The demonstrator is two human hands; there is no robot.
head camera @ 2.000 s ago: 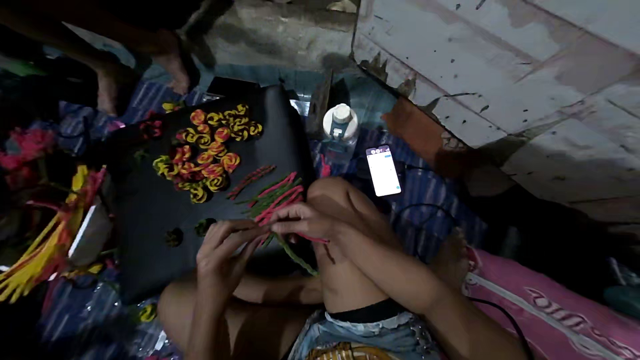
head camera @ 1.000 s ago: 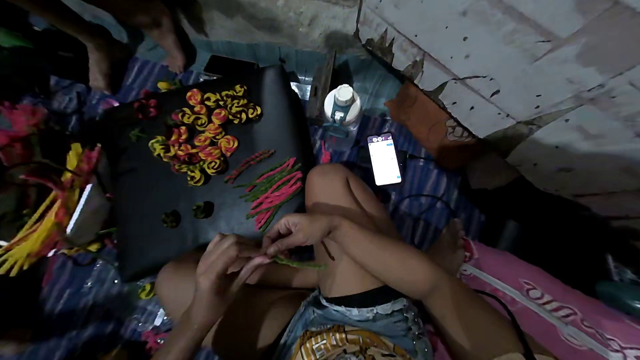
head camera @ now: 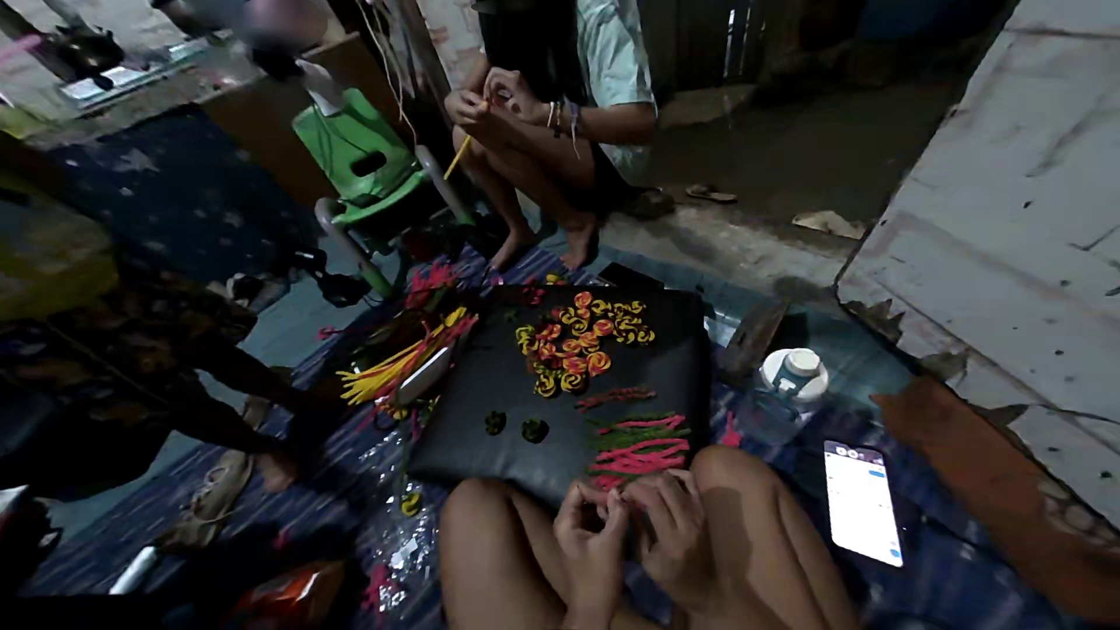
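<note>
Between my knees, my left hand point(head camera: 595, 534) and my right hand point(head camera: 669, 525) meet at the near edge of a black padded board point(head camera: 472, 446). Both pinch a thin strand, mostly hidden by the fingers; its colour is unclear. Just beyond them lie pink and green twisted strips point(head camera: 643, 455), with a few reddish-brown twists point(head camera: 615, 397) above. Two small dark green coils point(head camera: 535, 429) sit to the left. Farther back is a cluster of yellow, orange and red spiral rosettes point(head camera: 573, 346).
Yellow and pink strips point(head camera: 385, 372) lie left of the board. At right are a white-capped bottle point(head camera: 798, 372) and a lit phone point(head camera: 862, 503). Another person crouches ahead, holding a yellow strip point(head camera: 458, 157); someone else stands at left near a green chair point(head camera: 359, 157).
The view has swung up and left, bringing in the other people and the chair. My hands remain close together; the green strand seen hanging from them earlier no longer shows.
</note>
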